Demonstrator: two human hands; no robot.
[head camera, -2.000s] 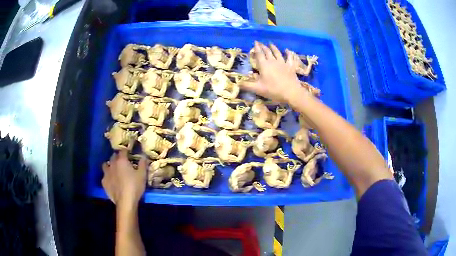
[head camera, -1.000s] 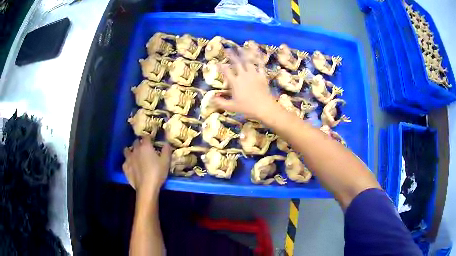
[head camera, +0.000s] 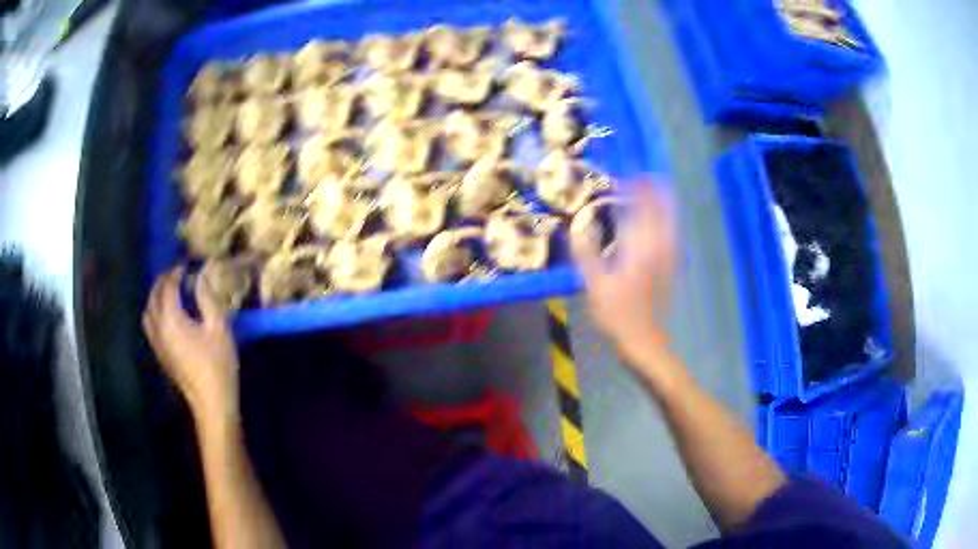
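A large shallow blue tray (head camera: 408, 305) holds several rows of tan figure torsos (head camera: 408, 143) with bent arms. My left hand (head camera: 195, 332) is at the tray's near left corner, its fingers hooked over the rim beside a torso. My right hand (head camera: 631, 263) is at the near right corner, blurred by motion, with thumb and fingers around the corner next to the last torso of the near row. The tray's right rim is blurred.
A pale metal bench (head camera: 54, 193) with a dark heap (head camera: 32, 397) lies at left. At right are stacked blue trays (head camera: 740, 54) and a blue box (head camera: 826, 268) with dark contents and white plastic. Red stool parts (head camera: 483, 418) and striped tape (head camera: 566, 397) show below.
My right hand has moved from over the middle torsos to the tray's near right corner. My left hand stays at the near left corner. The view has shifted, and the tray sits higher and farther left.
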